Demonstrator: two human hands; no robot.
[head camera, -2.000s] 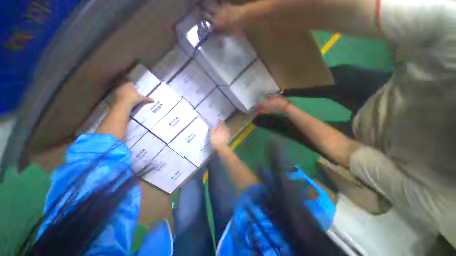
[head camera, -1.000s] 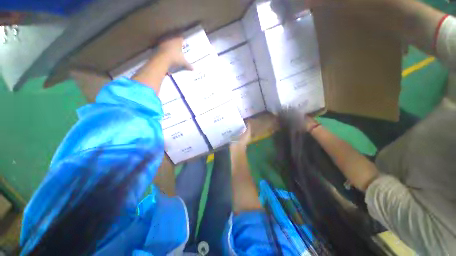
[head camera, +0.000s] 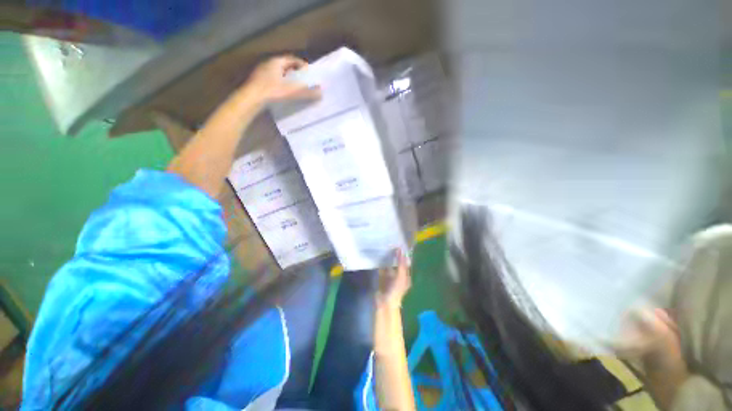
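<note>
My left hand (head camera: 290, 83) grips the far end of a row of white product boxes (head camera: 341, 160). My right hand (head camera: 393, 277) holds the near end of the same row. The row is tilted and looks raised above the other boxes. More white product boxes (head camera: 285, 213) stand in the brown shipping carton (head camera: 241, 233) to the left of the row, and others (head camera: 421, 128) sit lower to its right. Small dark print shows on the box faces.
Another person's hand (head camera: 654, 333) holds a large blurred white row of boxes (head camera: 562, 201) close on the right. A blue stool (head camera: 437, 353) stands below. The green floor (head camera: 80, 201) shows at left, with a yellow line (head camera: 429, 233) near the carton.
The row between my hands has risen from among the other boxes. The other person's row has come up out of the carton and moved right, close to the camera.
</note>
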